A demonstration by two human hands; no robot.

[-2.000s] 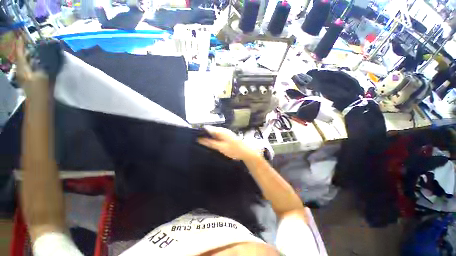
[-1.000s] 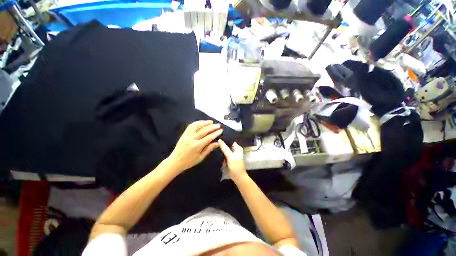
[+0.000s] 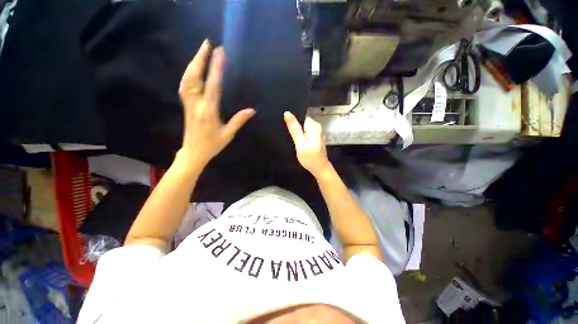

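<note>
The black fabric panel (image 3: 146,82) lies spread left of the machine and hangs over the table's front edge. My left hand (image 3: 206,111) lies on it palm down with its fingers apart and the thumb pointing right. My right hand (image 3: 307,140) is at the cloth's right part, beside the machine bed (image 3: 358,126), index finger extended, other fingers curled; whether it pinches the cloth edge cannot be told. The overlock machine (image 3: 380,47) stands right of the cloth, its top cut off by the picture's edge. Its needle area is dark and unclear.
Black-handled scissors (image 3: 466,69) and a curling white strip (image 3: 415,98) lie at the parts tray (image 3: 443,117). An orange-brown tool (image 3: 497,71) is beside them. A red plastic basket (image 3: 73,209) stands under the table at left. Pale cloth (image 3: 437,171) hangs below the table.
The view has tilted down and closer. The white-faced strip held two seconds ago no longer shows. My hands, close together a second ago, are now farther apart, the left flat on the cloth.
</note>
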